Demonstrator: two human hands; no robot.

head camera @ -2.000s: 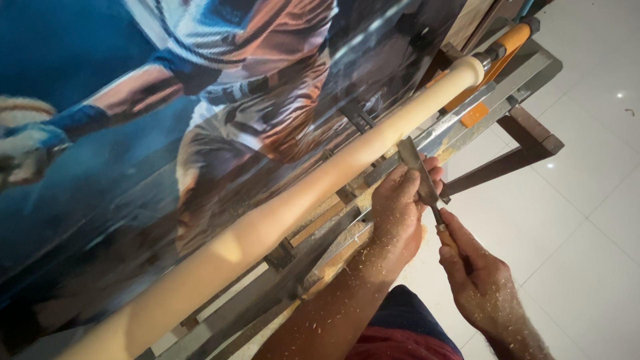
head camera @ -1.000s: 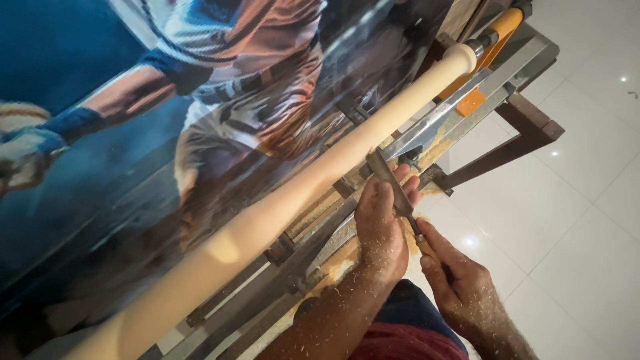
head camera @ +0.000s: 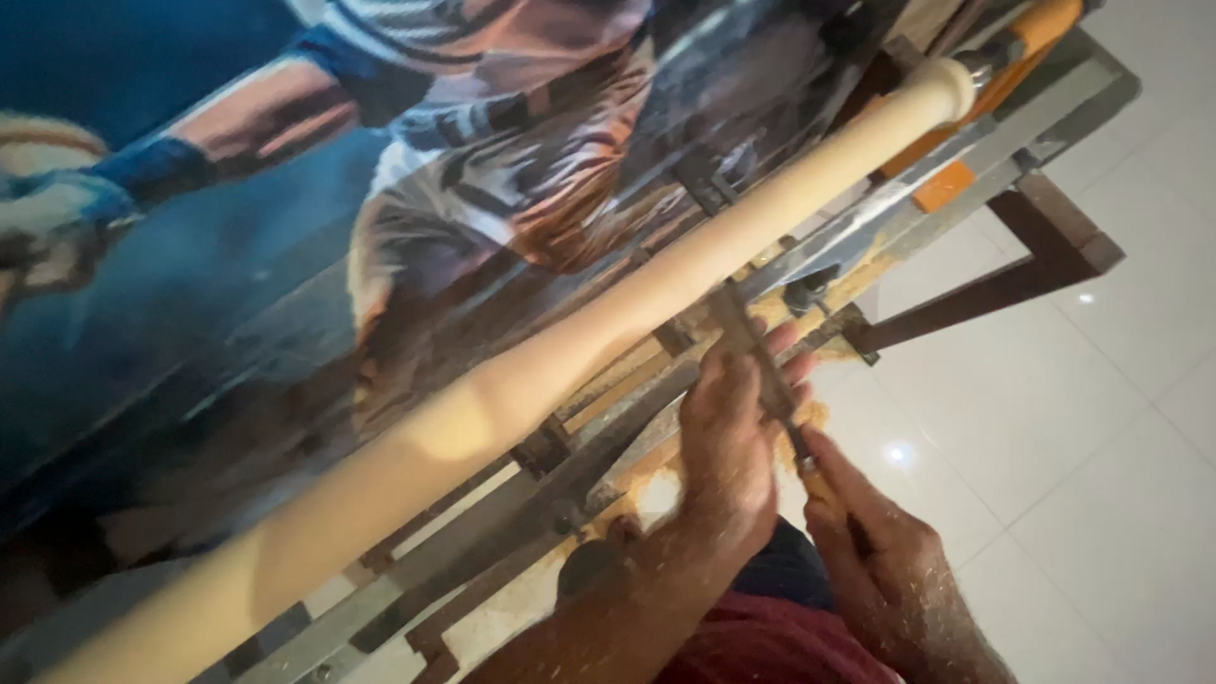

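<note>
A pale wooden baseball bat (head camera: 608, 318) lies mounted on a lathe, running from the lower left to its knob at the upper right. My right hand (head camera: 879, 551) grips the wooden handle (head camera: 820, 489) of a woodturning chisel. The chisel's flat dark metal blade (head camera: 755, 351) reaches up to the lower edge of the bat's thin part; whether its tip touches the wood is blurred. My left hand (head camera: 736, 427) is closed around the blade near the bat, with fingertips showing on its far side. Wood dust speckles both forearms.
Metal lathe rails (head camera: 608, 465) run below the bat, with wood shavings (head camera: 860, 271) on them. An orange block (head camera: 943, 186) sits near the knob end. A dark metal leg frame (head camera: 1054, 256) stands over the tiled floor (head camera: 1064, 427). Behind the bat is a large printed picture of a baseball player (head camera: 503, 142).
Both hands and the chisel have moved down and left along the bat, away from the knob end. The chisel stays in both hands.
</note>
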